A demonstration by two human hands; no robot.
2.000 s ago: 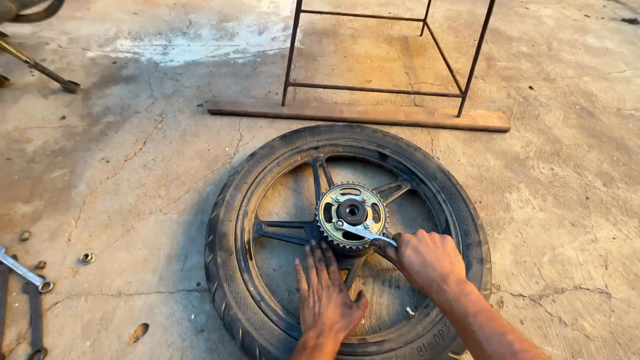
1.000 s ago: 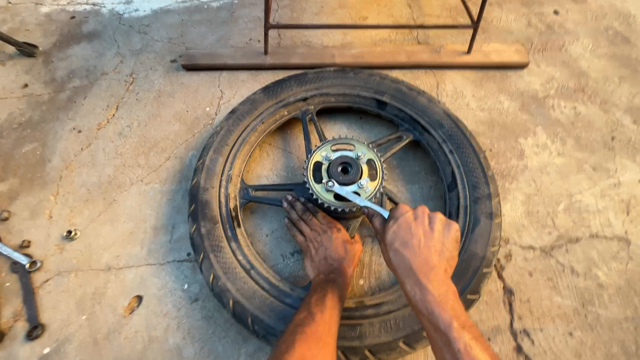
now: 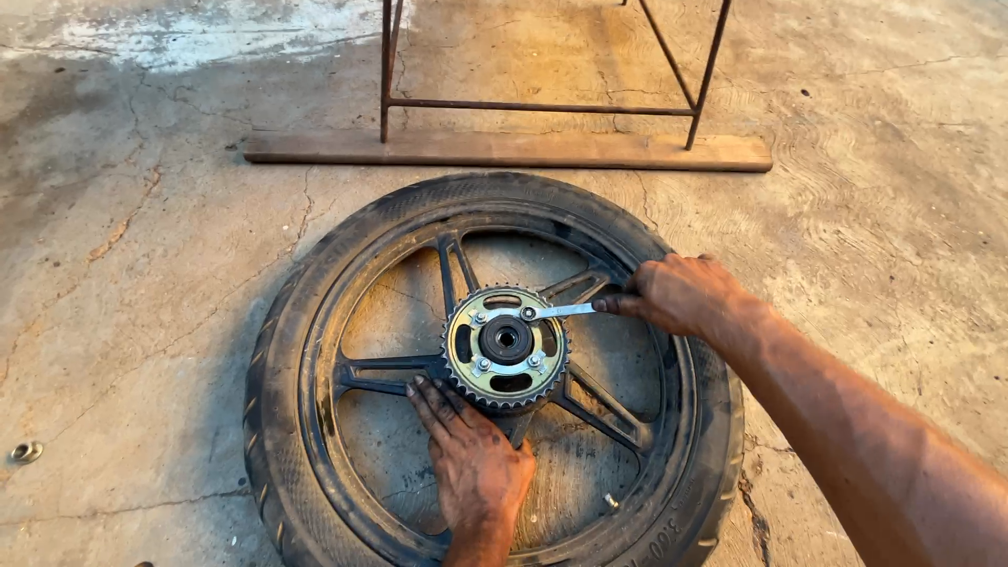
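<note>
A motorcycle wheel with a black tyre [image 3: 283,378] lies flat on the concrete floor. On its hub sits a rear sprocket [image 3: 510,386], held by several bolts around the dark hub centre [image 3: 506,339]. My right hand [image 3: 669,295] grips a steel wrench [image 3: 568,310]; the ring end is around the sprocket's upper right nut. My left hand [image 3: 480,465] lies with fingers spread a little on the hub and the base of a black spoke [image 3: 386,375], just below the sprocket, gripping no tool. The valve stem [image 3: 611,501] shows at the lower right of the rim.
Beyond the tyre lies a wooden plank [image 3: 472,150], with the legs of a rusty metal frame [image 3: 543,106] standing on it. A small metal nut or bushing [image 3: 26,452] rests on the cracked concrete at the left.
The wrench has gone from the sprocket's lower left nut to its upper right one, with my right hand moving up and right. My left hand remains beside the hub.
</note>
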